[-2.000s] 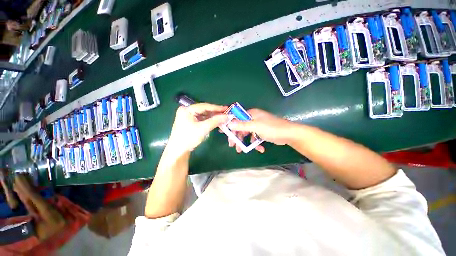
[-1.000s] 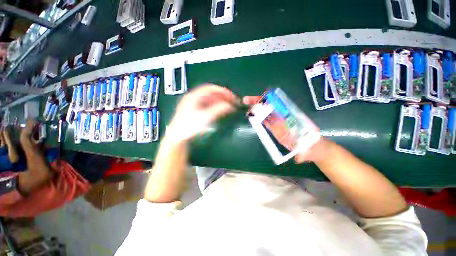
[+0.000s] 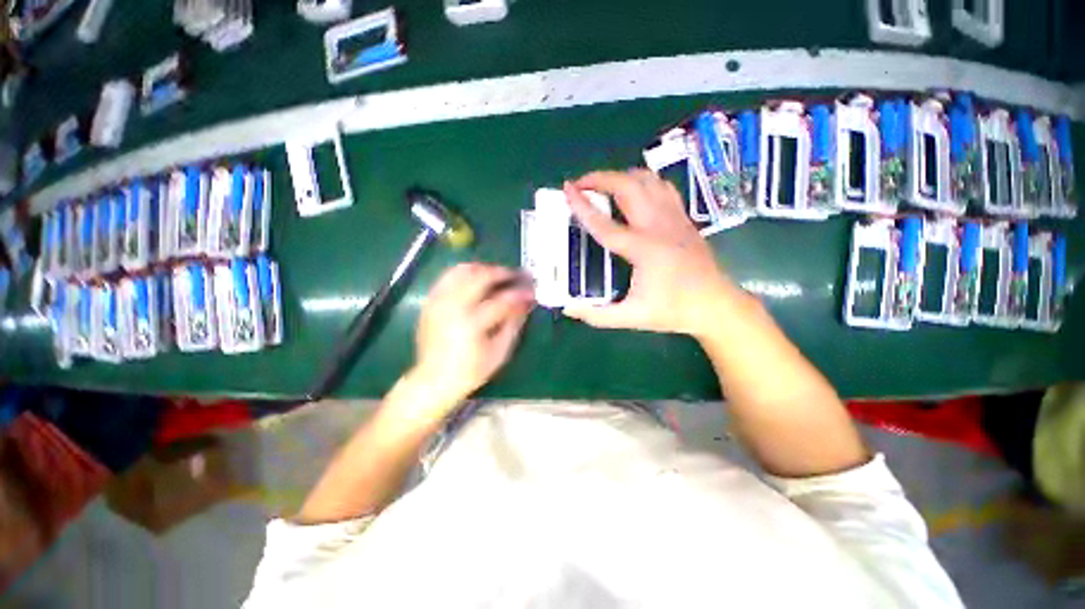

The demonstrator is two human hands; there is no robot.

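My right hand (image 3: 660, 256) holds a white housing (image 3: 552, 250) with a dark window upright on the green bench, thumb and fingers around its right side and ends. Another white edge shows at its left side; whether the parts are fully closed I cannot tell. My left hand (image 3: 466, 327) is just left of the housing, fingers bent and slightly blurred; its fingertips are near the housing's lower left edge, contact unclear. A mallet (image 3: 387, 286) with a dark handle and yellow-green face lies left of my left hand. A front cover (image 3: 318, 174) lies behind it.
Loaded housing halves stand in two rows at the left (image 3: 214, 303) and two at the right (image 3: 880, 274). A pale metal strip (image 3: 571, 86) crosses the bench (image 3: 500, 155), with more housings beyond. A cardboard box (image 3: 179, 482) is below left. People show partly at both sides.
The loaded half, earlier tilted in my right hand, is no longer seen open; a white housing now stands upright under that hand. My left hand has moved lower beside it. The mallet is now uncovered.
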